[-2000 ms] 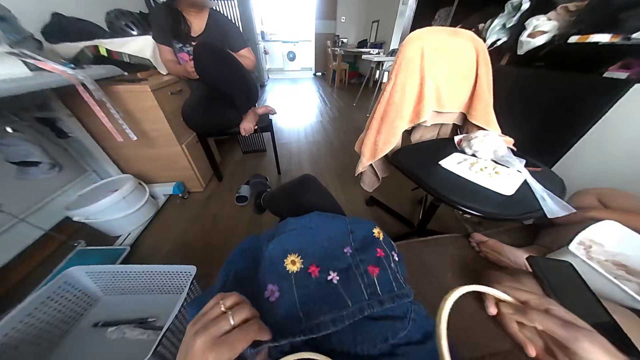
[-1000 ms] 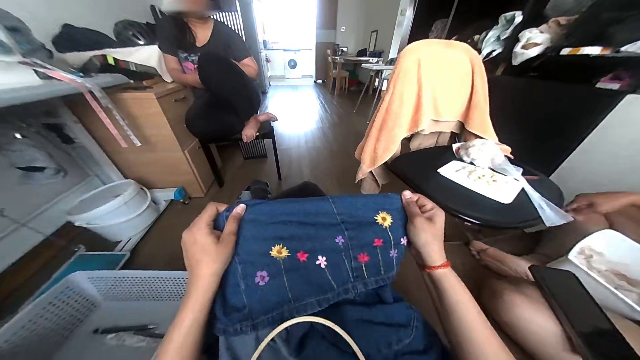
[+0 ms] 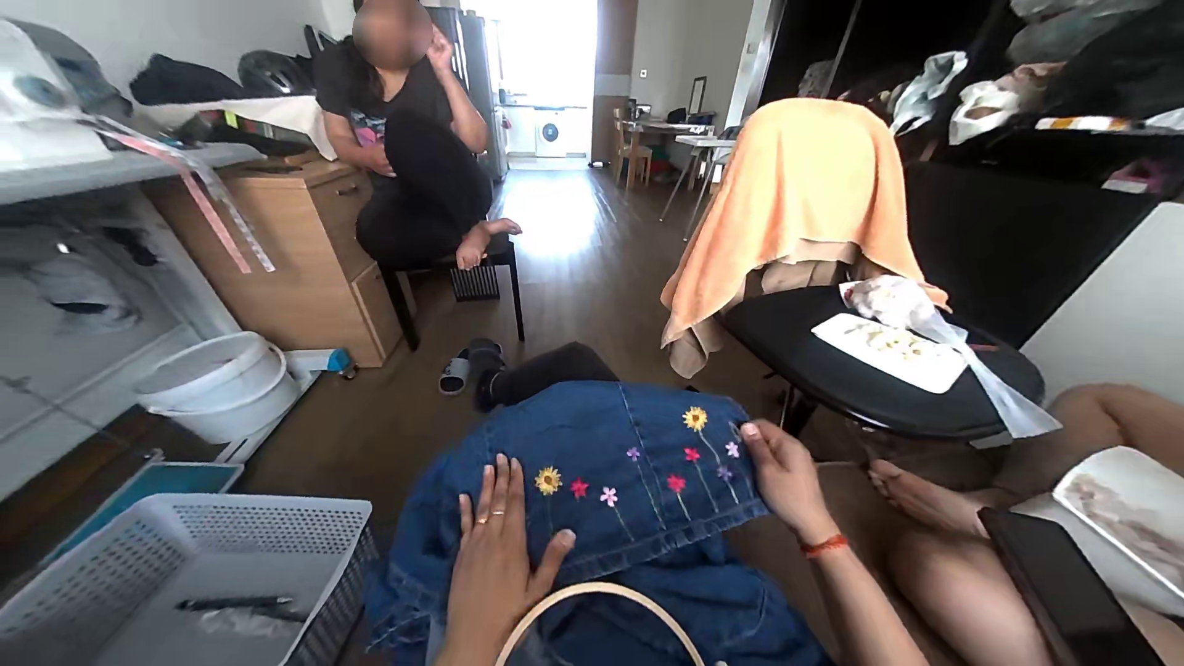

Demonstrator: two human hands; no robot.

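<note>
Blue denim cloth (image 3: pixel 592 425) with embroidered flowers lies over my lap, its frayed edge toward me. My left hand (image 3: pixel 499 546), with a ring on one finger, rests flat on the denim, left of a yellow flower (image 3: pixel 548 480), fingers apart. My right hand (image 3: pixel 784 476), a red string round its wrist, pinches the cloth's right edge between thumb and fingers, beside the small pink and purple flowers. A wooden embroidery hoop (image 3: pixel 603 588) lies at the bottom centre, against the denim close to my left hand; its lower part is out of view.
A white plastic basket (image 3: pixel 268 507) holding a pen is at lower left. A black chair (image 3: pixel 795 370) bears a white tray (image 3: pixel 893 353) and a plastic bag. Another person (image 3: pixel 407 139) sits on a chair ahead. At right are someone's bare legs, a black phone (image 3: pixel 1064 583) and a white container (image 3: pixel 1133 509).
The denim, held up by both hands a second ago, is now lower and spread over the lap. My left hand has let go of its edge and lies on top. The seated person has raised a hand.
</note>
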